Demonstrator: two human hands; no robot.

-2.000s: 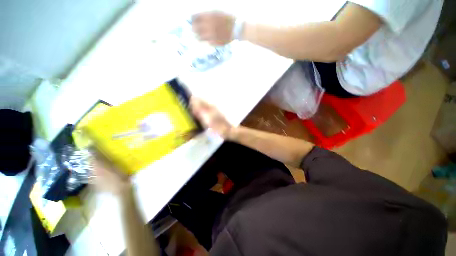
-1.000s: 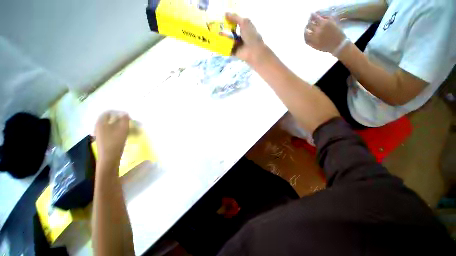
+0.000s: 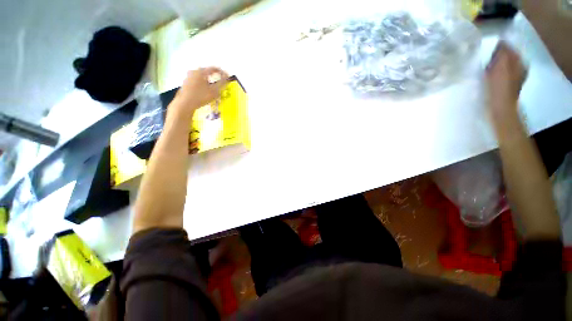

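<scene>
A yellow printed box (image 3: 231, 122) lies on the white table (image 3: 313, 150), left of the middle. My left hand (image 3: 199, 89) is at its upper left edge, with the fingers curled over the edge; the palm side is hidden. My right hand (image 3: 505, 78) is over the right part of the table, slightly blurred. Its fingers are bent, and whether they hold something small cannot be told. A pile of small clear bags (image 3: 401, 56) lies between my hands, towards the back. A yellow and black object (image 3: 492, 10) is cut off by the top edge at the right.
Black boxes (image 3: 100, 188), another yellow box (image 3: 123, 160) and crinkled clear film are left of my left forearm. A film-wrapped yellow box (image 3: 78, 266) is at lower left. A black soft lump (image 3: 113, 64) is near the wall. A clear bag (image 3: 473, 191) hangs above a red stool (image 3: 461, 241).
My right hand has let go of the yellow box with black ends and is farther right. My left hand stays at the yellow box on the table. The view has turned, and the neighbour is mostly out of view.
</scene>
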